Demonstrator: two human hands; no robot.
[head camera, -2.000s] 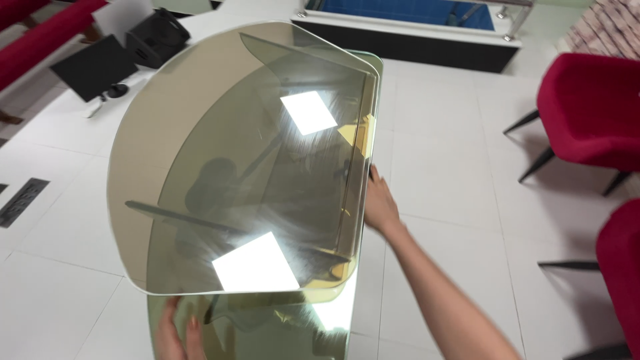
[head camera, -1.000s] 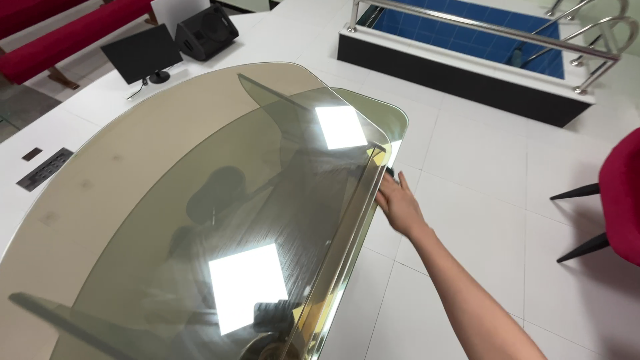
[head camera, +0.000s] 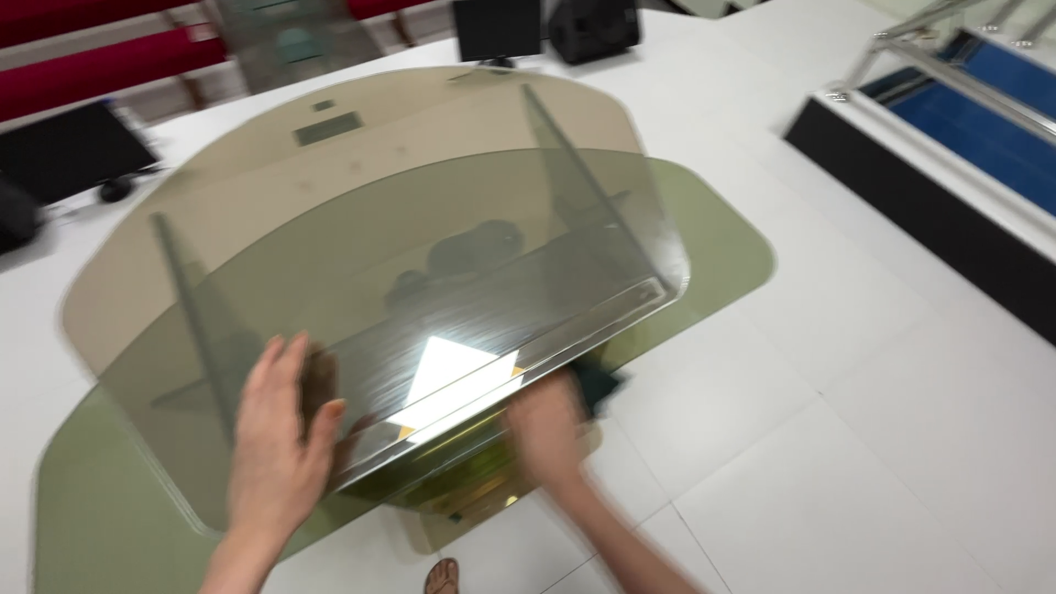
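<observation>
A tinted glass lectern top (head camera: 462, 247) with rounded corners slopes in front of me, above a wider greenish glass panel (head camera: 718, 231). My left hand (head camera: 280, 445) is at the left part of the top, fingers apart, holding nothing; whether it touches the glass is unclear. Beneath the near edge, my right hand (head camera: 549, 429) is blurred beside a dark cloth-like item (head camera: 596, 384). Its fingers are partly hidden, and the grip cannot be made out. Bright light reflects off the glass between the hands.
On the white platform (head camera: 866, 495) stand monitors (head camera: 498, 29) (head camera: 74, 153) and a black speaker (head camera: 594, 29). Red benches (head camera: 107, 70) lie beyond. A blue-tiled pool (head camera: 965, 124) with metal rails is at the right. A foot (head camera: 442, 577) shows below the lectern.
My left hand, out of view one second ago, is now over the glass top. My right hand has moved from the top's right side to beneath its near edge. The view has turned left.
</observation>
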